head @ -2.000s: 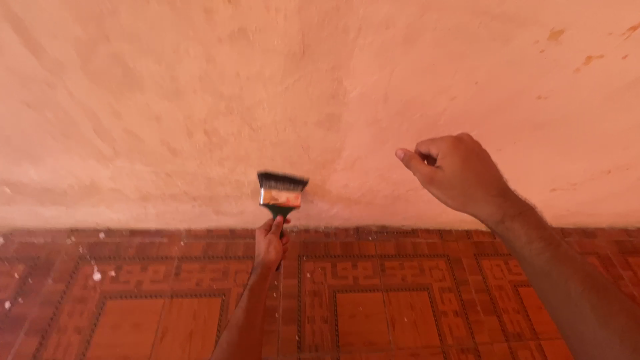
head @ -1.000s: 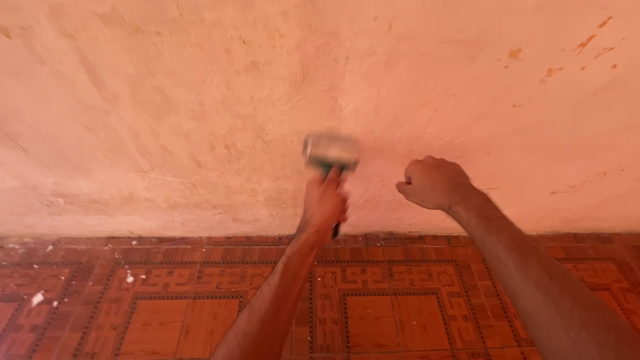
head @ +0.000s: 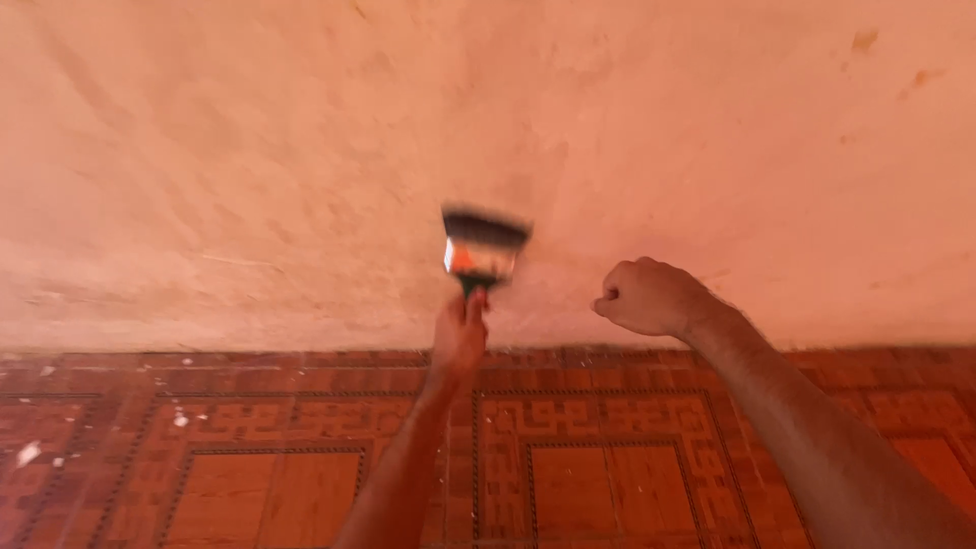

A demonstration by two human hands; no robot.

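Note:
My left hand [head: 460, 335] grips the green handle of a wide flat paintbrush [head: 485, 242] with dark bristles and a shiny metal ferrule. The bristles point up along the lower part of a pinkish plaster wall [head: 366, 137]; motion blurs them, so I cannot tell whether they touch it. To the right of the brush, my right hand [head: 648, 297] is closed in a loose fist in front of the wall, with nothing visible in it.
Below the wall runs a reddish patterned tile floor [head: 610, 488]. White flakes [head: 29, 454] are scattered on its left part. Small brownish patches [head: 865, 40] mark the wall at the upper right.
My left hand with the brush has swung about over the low wall: blurred a second ago, its bristles now show dark again. My right hand remains a fist to its right.

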